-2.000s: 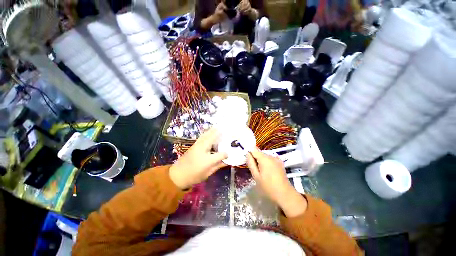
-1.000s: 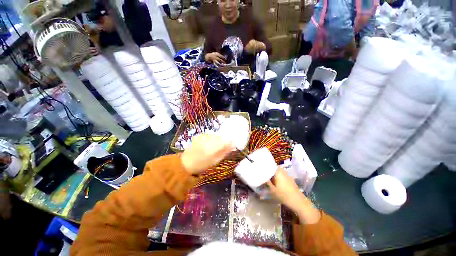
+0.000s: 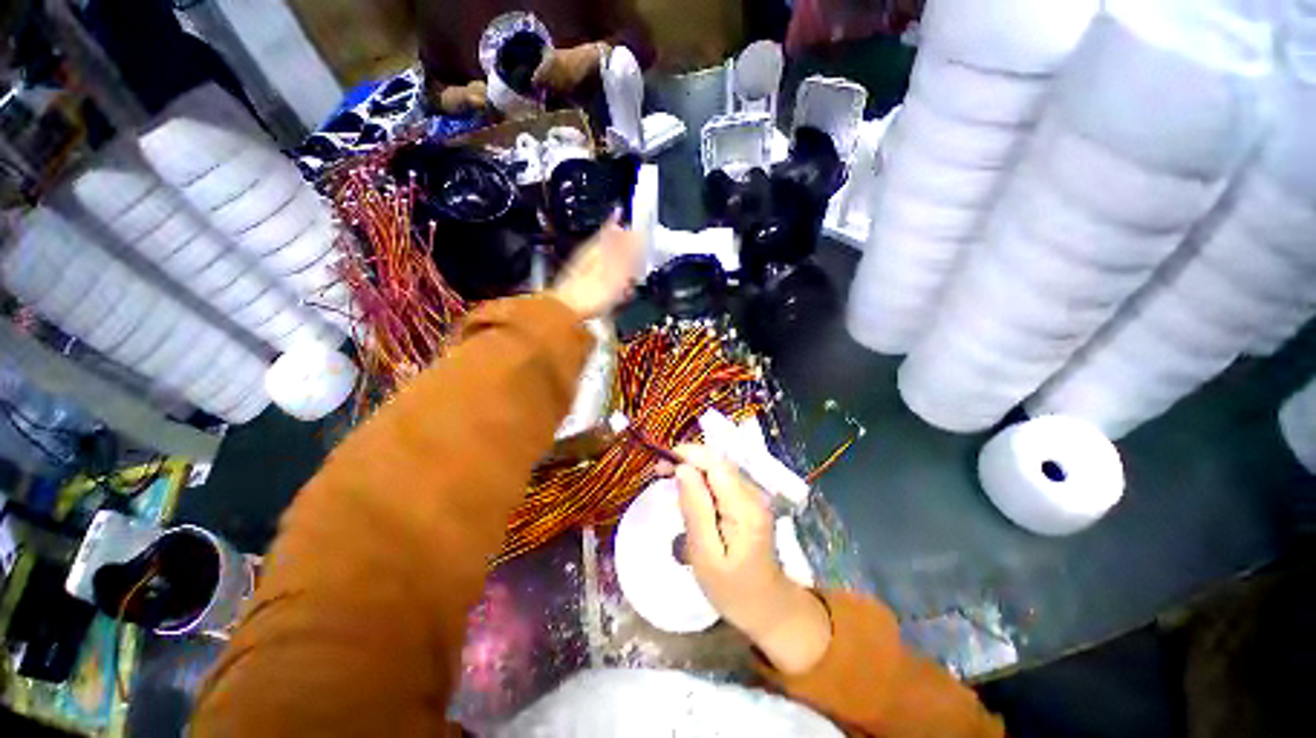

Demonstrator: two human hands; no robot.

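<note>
My left hand (image 3: 603,271) is stretched out to the far side, beside an upright white bracket (image 3: 645,202) and the heap of black cups (image 3: 585,195); it is blurred and its grip cannot be told. My right hand (image 3: 736,541) pinches a dark wire lead (image 3: 652,443) with a pale tip. Below it a round white housing (image 3: 650,577) with a hole rests on the reddish board, partly covered by the hand. Another white bracket (image 3: 758,459) lies just beyond. The fanned orange and black wire bundle (image 3: 650,382) lies between my hands.
Nested white housing stacks stand left (image 3: 217,216) and right (image 3: 996,188). A single housing (image 3: 1051,473) lies at right. A subassembly (image 3: 173,580) with black inside sits low left. Red wires (image 3: 397,274) stand behind my left sleeve. Another person's hand (image 3: 575,65) holds a cup at the far side.
My left hand has moved from the parts tray to the far black cups. The white part in my right hand is now on the board, and that hand pinches a wire. The view has shifted.
</note>
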